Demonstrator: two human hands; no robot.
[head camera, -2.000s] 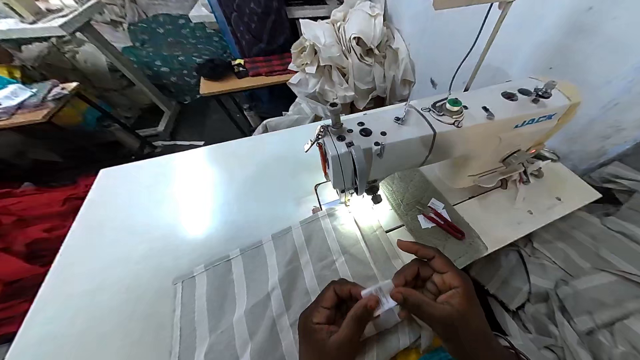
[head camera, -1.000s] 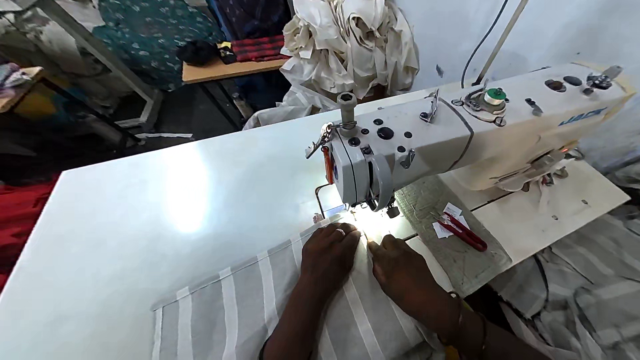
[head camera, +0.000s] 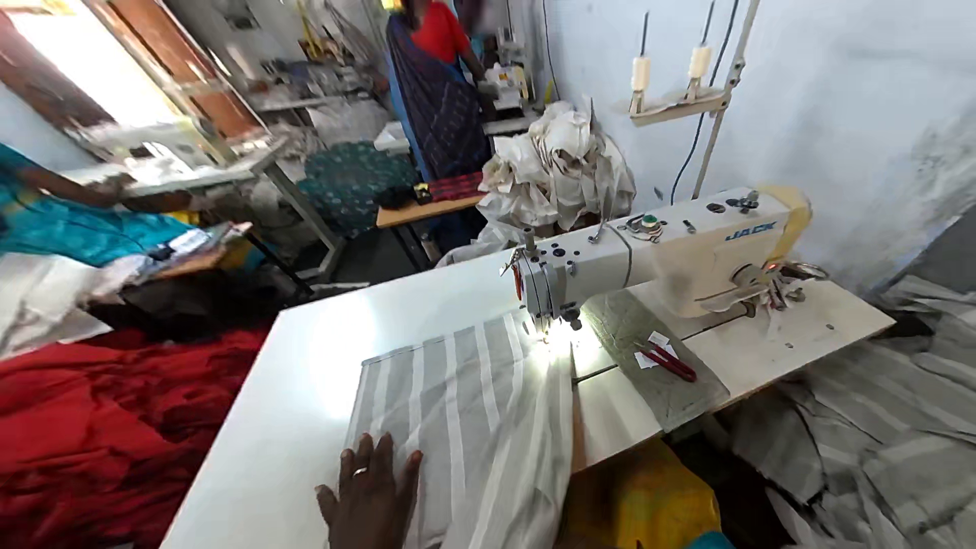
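My left hand lies spread, with a ring on one finger, on the lower left part of a grey and white striped cloth and the white table beside it. The cloth runs up under the lit needle area of a Jack sewing machine, where the needle itself is lost in glare. Red-handled thread snips rest on small white labels on the grey plate right of the needle. My right hand is out of view.
Red cloth is heaped at left. A person stands at the back; another person's arm reaches in at left. Pale cloth is piled behind the machine. Striped cloth lies at right, under a thread stand and wall.
My left hand has moved from near the needle to the cloth's lower left. My right hand has left the view. The small white piece held between both hands two seconds ago is no longer in them. The view has swung.
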